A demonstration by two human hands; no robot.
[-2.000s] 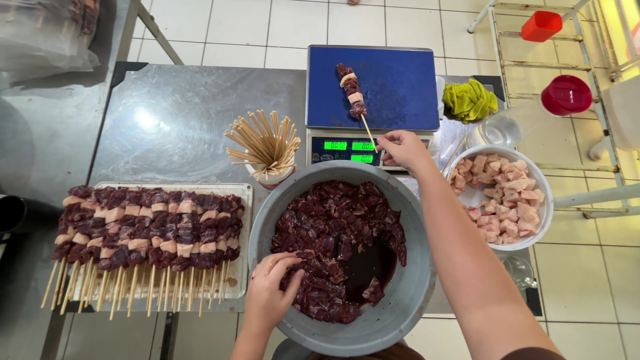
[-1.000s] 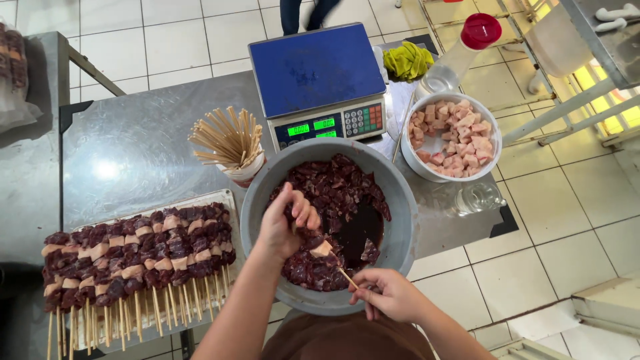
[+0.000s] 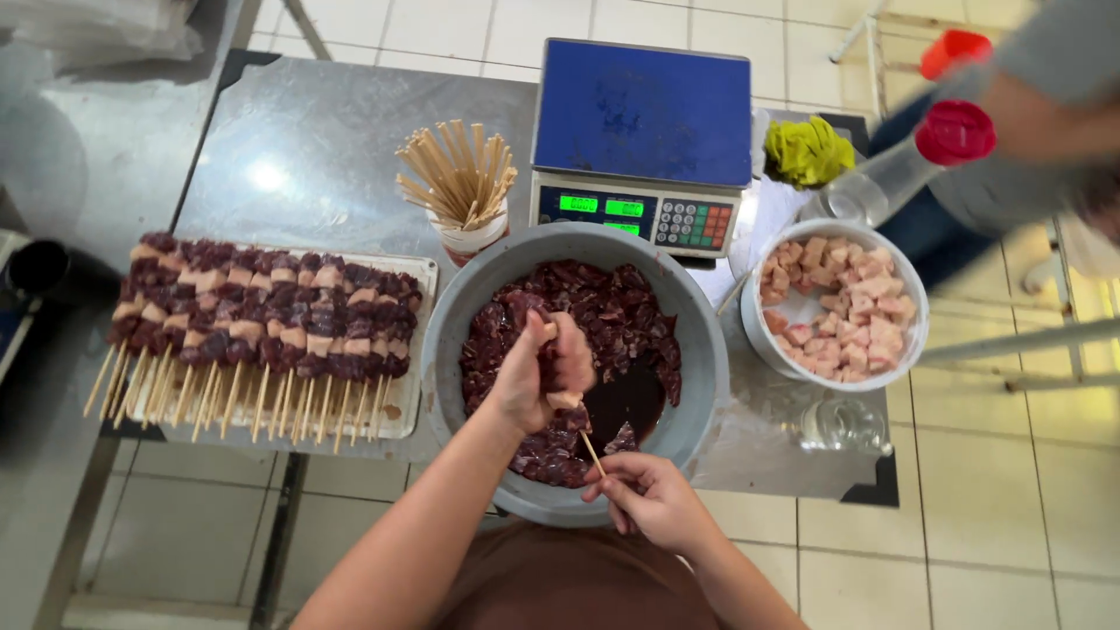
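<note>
Over a grey plastic basin (image 3: 707, 367) of dark red meat pieces (image 3: 604, 302), my left hand (image 3: 547, 372) is closed around the meat on a wooden skewer (image 3: 595, 453). My right hand (image 3: 646, 499) pinches the skewer's bare lower end near the basin's front rim. Dark meat and a pale chunk show below my left fingers; the rest of the load is hidden in the palm. To the left, a white tray (image 3: 426, 302) holds rows of loaded skewers (image 3: 262, 306). Pale meat or fat cubes (image 3: 862, 306) lie in a round white tub (image 3: 920, 328) on the right.
Behind the basin stand a cup of bare skewers (image 3: 459, 179) and a digital scale (image 3: 643, 114). A yellow-green cloth (image 3: 807, 150), a clear container with a red lid (image 3: 954, 133) and a glass jar (image 3: 844, 426) are at the right. A blurred person (image 3: 1041, 114) is beyond the table's right side.
Two seconds ago the loaded skewer lay on the scale with my right hand at its stick; now it is over the basin, in both hands. A person has come into view at the right.
</note>
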